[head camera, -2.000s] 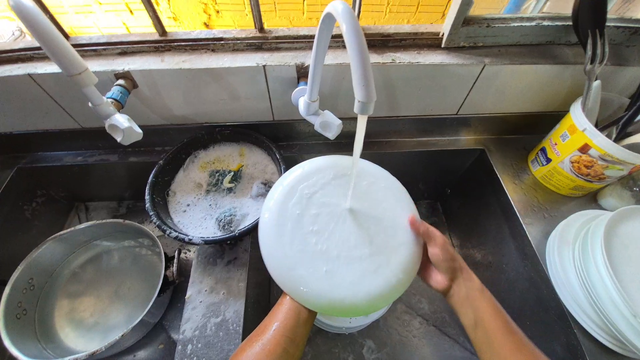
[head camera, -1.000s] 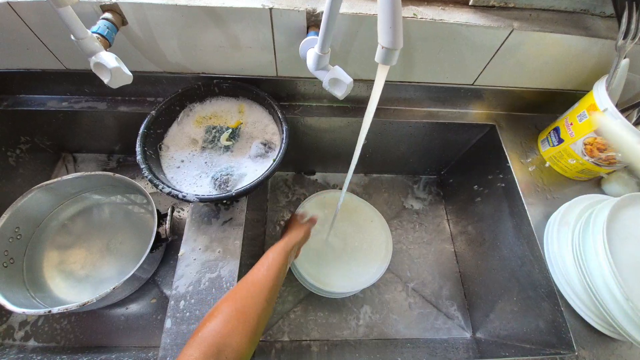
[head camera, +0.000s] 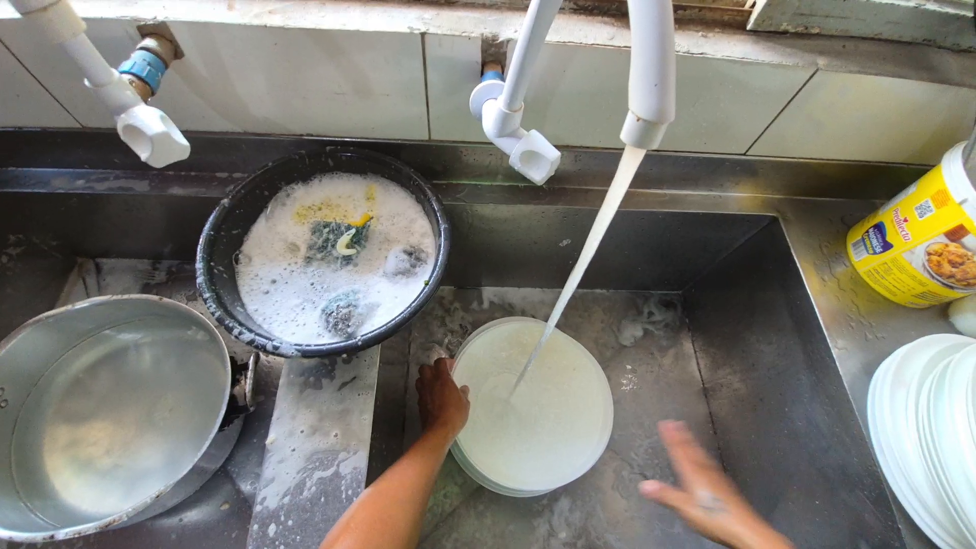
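Note:
A stack of white plates (head camera: 560, 412) lies in the right basin of the steel sink, with water running onto its top. My left hand (head camera: 442, 396) is at the left edge of this stack, its fingers curled against the rim; whether they grip a plate is hard to tell. To the right of the stack, my right hand (head camera: 698, 484) hangs over the basin, blurred, fingers apart and holding nothing. The stream falls from a white faucet spout (head camera: 648, 91). A black basin (head camera: 210, 259) of suds, with a dark scouring pad (head camera: 324, 242) in it, rests over the left side of the sink.
A large aluminum pot (head camera: 221, 351) with cloudy water stands at the left. On the right counter are another stack of white plates (head camera: 907, 427) and a yellow plastic tub (head camera: 892, 252). A second white tap (head camera: 152, 136) juts out at upper left.
The round white plate raised under the water two seconds ago is no longer held up. My right hand, out of view one second ago, is now at the right of the stack.

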